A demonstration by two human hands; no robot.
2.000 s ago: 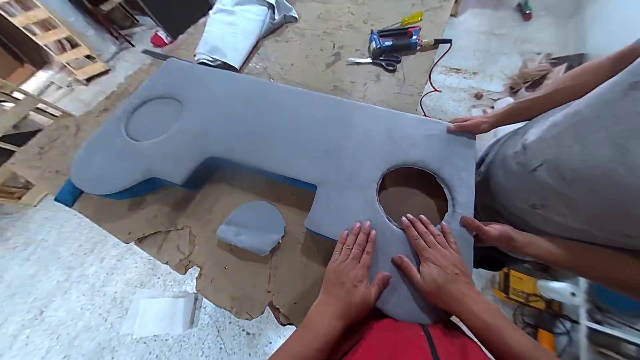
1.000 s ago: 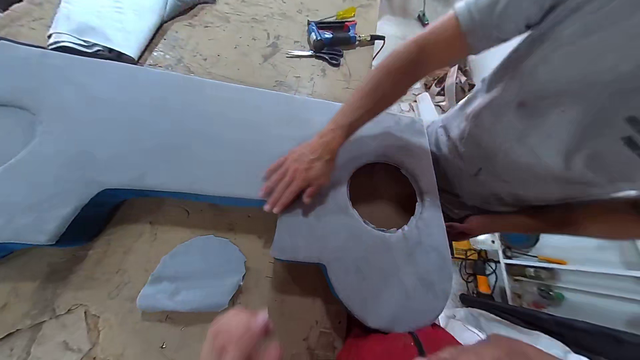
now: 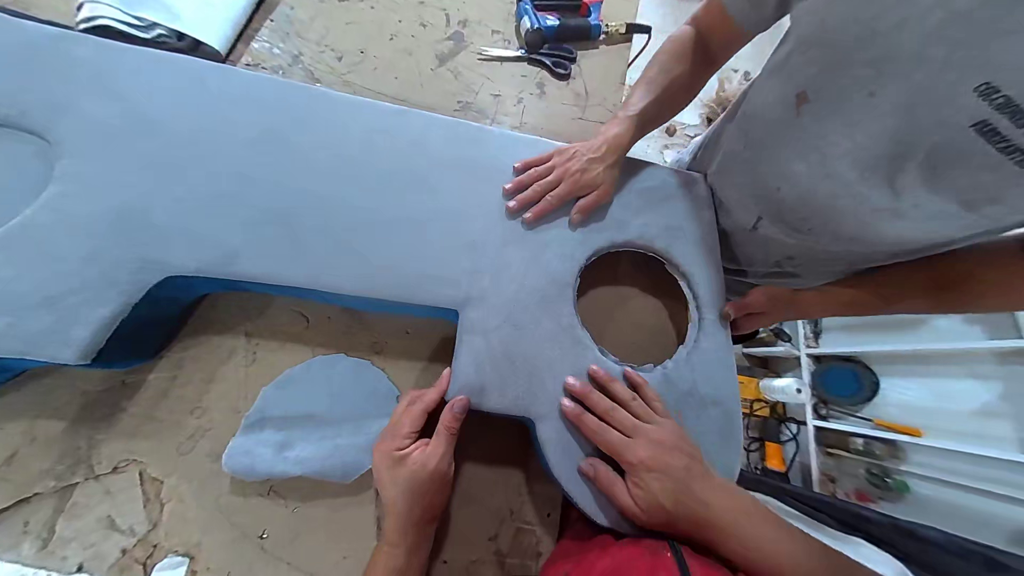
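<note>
A large grey fabric-covered panel (image 3: 360, 200) with blue edges lies across the table, with a round hole cut through its right end. My right hand (image 3: 632, 448) rests spread on the fabric just below the hole. At the panel's lower corner, left of the hole, the thumb and fingers of my left hand (image 3: 420, 448) pinch the edge. A loose rounded piece of grey fabric (image 3: 316, 424) lies on the table just left of that hand. Another person's hand (image 3: 568, 180) presses flat on the panel above the hole; their other hand (image 3: 760, 308) touches its right edge.
Scissors (image 3: 548, 60) and a blue air-powered tool (image 3: 560, 24) lie on the cardboard-covered table (image 3: 360, 64) beyond the panel. Folded fabric (image 3: 172, 24) sits at the upper left. Shelves (image 3: 920, 348) with tools stand at the right, below the other person's arm.
My left hand has come to the panel's lower corner and my right hand onto the fabric below the hole. The other person's upper hand has moved from left of the hole to above it.
</note>
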